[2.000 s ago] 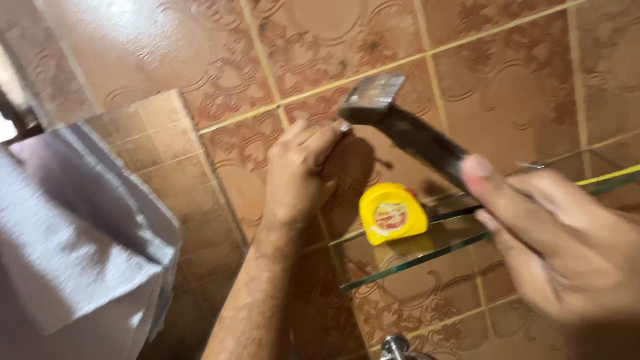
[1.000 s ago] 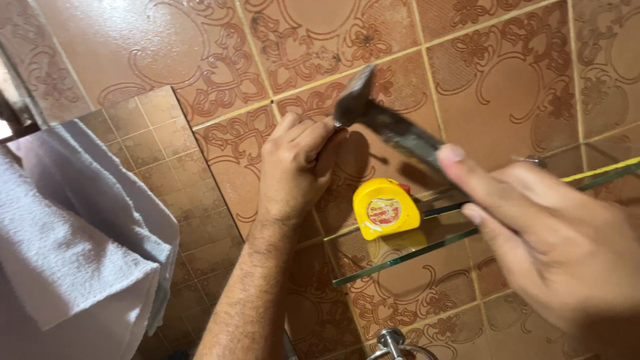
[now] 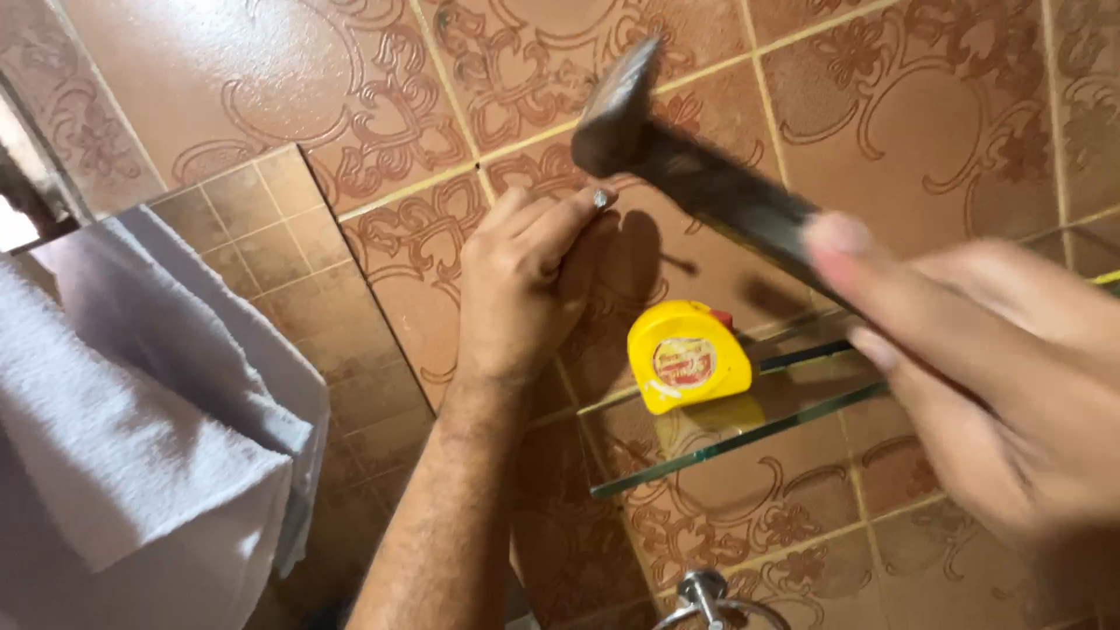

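My left hand point(image 3: 525, 280) rests against the tiled wall, its thumb and forefinger closed around a small metal fastener point(image 3: 600, 199), whose round head shows between the fingertips. My right hand point(image 3: 971, 367) grips the dark handle of a hammer point(image 3: 617, 109). The blurred hammer head hangs just above the fastener, apart from it. Below the hammer a yellow tape measure point(image 3: 687, 360) stands on a glass shelf point(image 3: 735, 444), between my two hands.
A mirror point(image 3: 297, 254) reflecting tiles is on the left wall area, partly behind pale towels point(image 3: 131, 394). A chrome ring holder point(image 3: 703, 588) is fixed below the shelf. Patterned brown tiles point(image 3: 945, 114) cover the wall.
The hammer head was close to the left fingertips one second ago and now stands farther off them. My left hand has kept its hold at the wall.
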